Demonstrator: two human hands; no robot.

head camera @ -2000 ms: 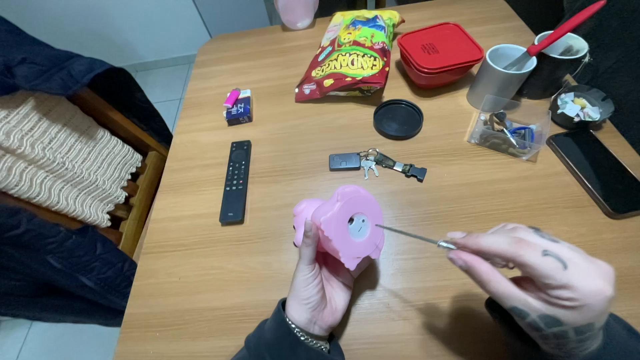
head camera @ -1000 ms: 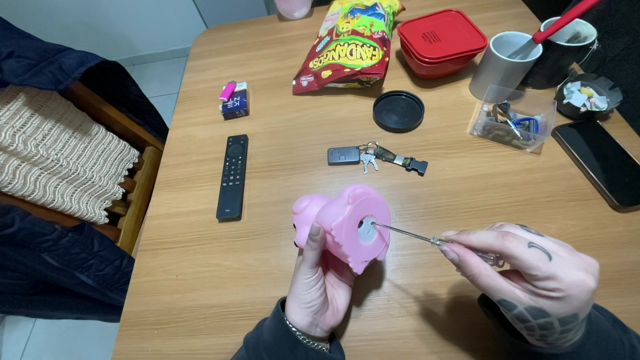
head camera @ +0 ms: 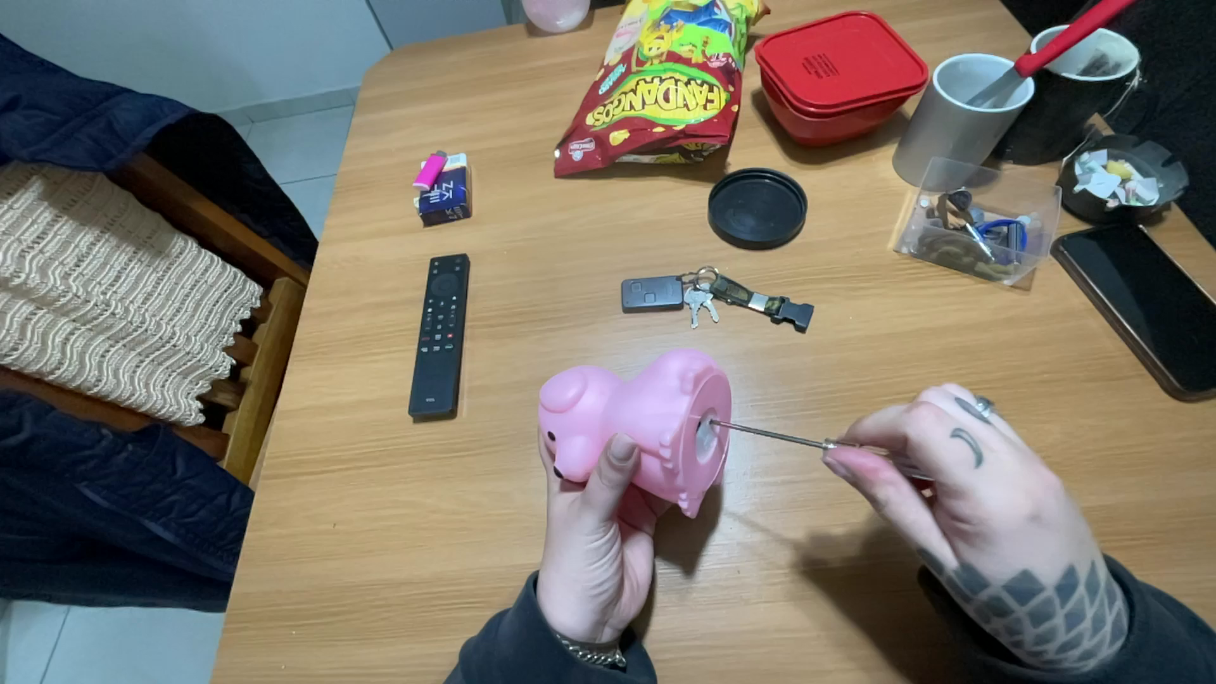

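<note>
My left hand [head camera: 603, 541] grips a pink plastic animal figure [head camera: 632, 423] tilted on its side, its face toward the left and its base toward the right. A round opening [head camera: 706, 439] shows in the base. In my right hand [head camera: 969, 503] is a thin metal screwdriver [head camera: 779, 436], held between thumb and fingers, its tip at the opening. Whether the tip touches anything inside cannot be seen. Just beyond the figure lie keys [head camera: 701, 302] with a black fob [head camera: 652, 294] and a buckle strap [head camera: 765, 302].
A black remote [head camera: 440, 337] and a small box [head camera: 445, 195] with a pink lighter lie left. Farther back are a snack bag [head camera: 665, 90], black lid [head camera: 757, 207] and red container [head camera: 841, 71]. Mugs [head camera: 959, 114], a clear case [head camera: 978, 228] and a phone [head camera: 1140, 309] stand or lie right.
The pink figure has turned so its base faces more to the right. The screwdriver tip, beside the base two seconds ago, is now at the opening.
</note>
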